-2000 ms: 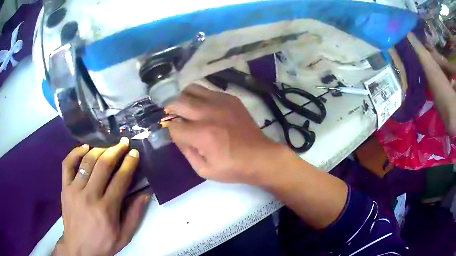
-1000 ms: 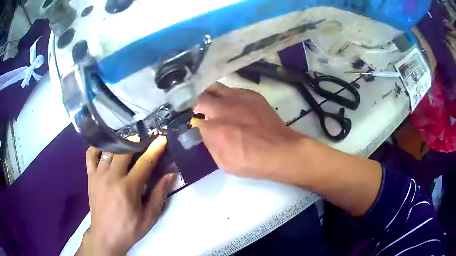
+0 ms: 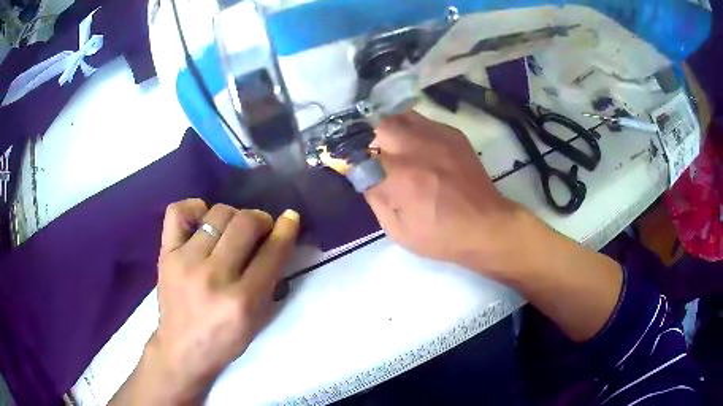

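Observation:
The white sewing machine head with a blue stripe [image 3: 333,59] hangs over the work, its presser foot area [image 3: 341,147] lit by a lamp. Dark purple cloth [image 3: 103,230] spreads from the left to under the foot. My left hand [image 3: 226,277], with a ring, rests on the cloth left of the needle, fingers bent; its grip is unclear. My right hand [image 3: 444,182] is right of the needle, fingertips partly hidden behind a grey knob-like part [image 3: 366,174]; whether it grips cloth cannot be told.
Black shears [image 3: 547,147] lie under the machine arm near a purple piece [image 3: 510,79]. A slim pointed tool [image 3: 622,120] and printed label [image 3: 678,136] are at the right. A white bow [image 3: 82,57] lies upper left. A measuring tape [image 3: 444,342] edges the table. Red cloth [image 3: 701,208] shows far right.
The view has shifted, so the machine and table sit differently in the picture. My left hand has drawn back from the needle, baring more purple cloth. My right hand stays beside the foot.

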